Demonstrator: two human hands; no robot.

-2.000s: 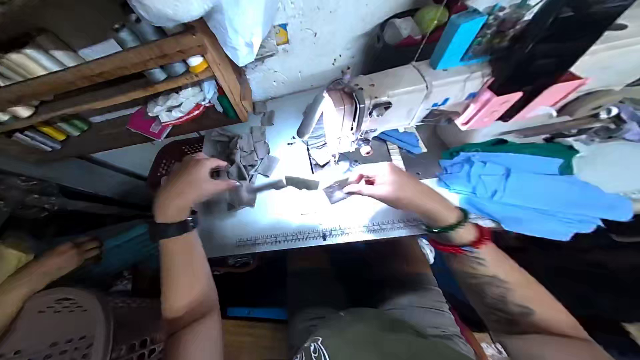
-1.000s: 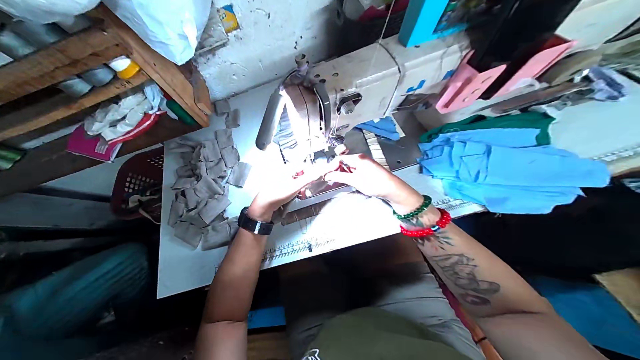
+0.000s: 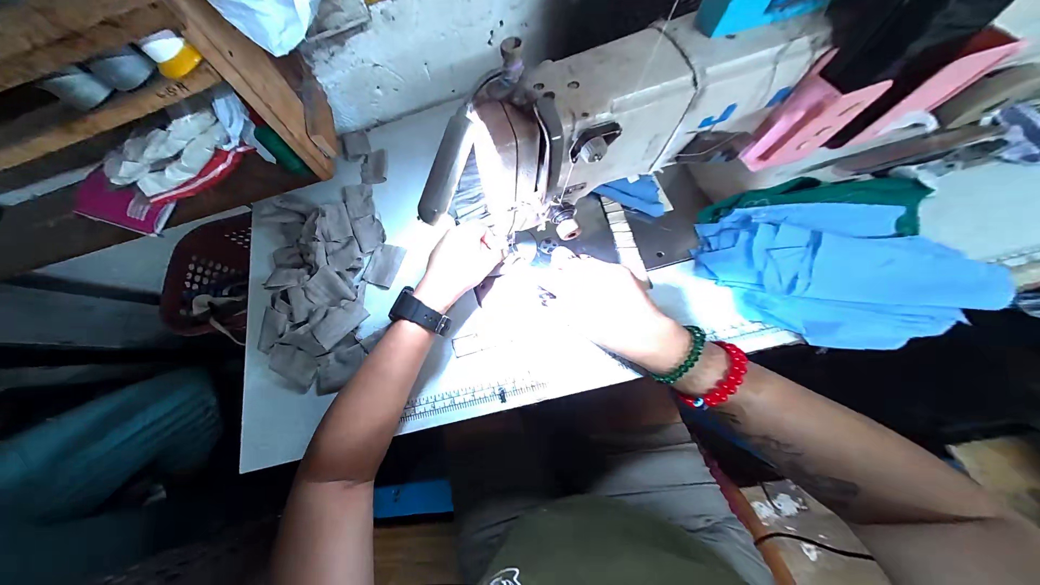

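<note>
My left hand (image 3: 463, 258), with a black watch at its wrist, is beside the needle area of a sewing machine (image 3: 617, 89). My right hand (image 3: 605, 305) lies just right of the needle, with green and red bead bracelets at the wrist. Glare from the lamp washes out the fingers of both hands, so what they hold cannot be told. A small dark fabric piece (image 3: 485, 290) shows by my left fingertips. Left of my left hand lies a heap of grey fabric pieces (image 3: 325, 268) on the white table (image 3: 276, 431).
Light blue cloth (image 3: 861, 268) and green cloth (image 3: 829, 193) lie at the right. A ruler strip (image 3: 471, 396) runs along the table's front edge. A wooden shelf (image 3: 268, 106) stands at the upper left above a dark red plastic basket (image 3: 183, 280). Pink holders (image 3: 821, 114) are at the upper right.
Two seconds ago my hands were apart, the left by the grey heap; both are now close together at the machine's needle. The view has shifted nearer to the machine.
</note>
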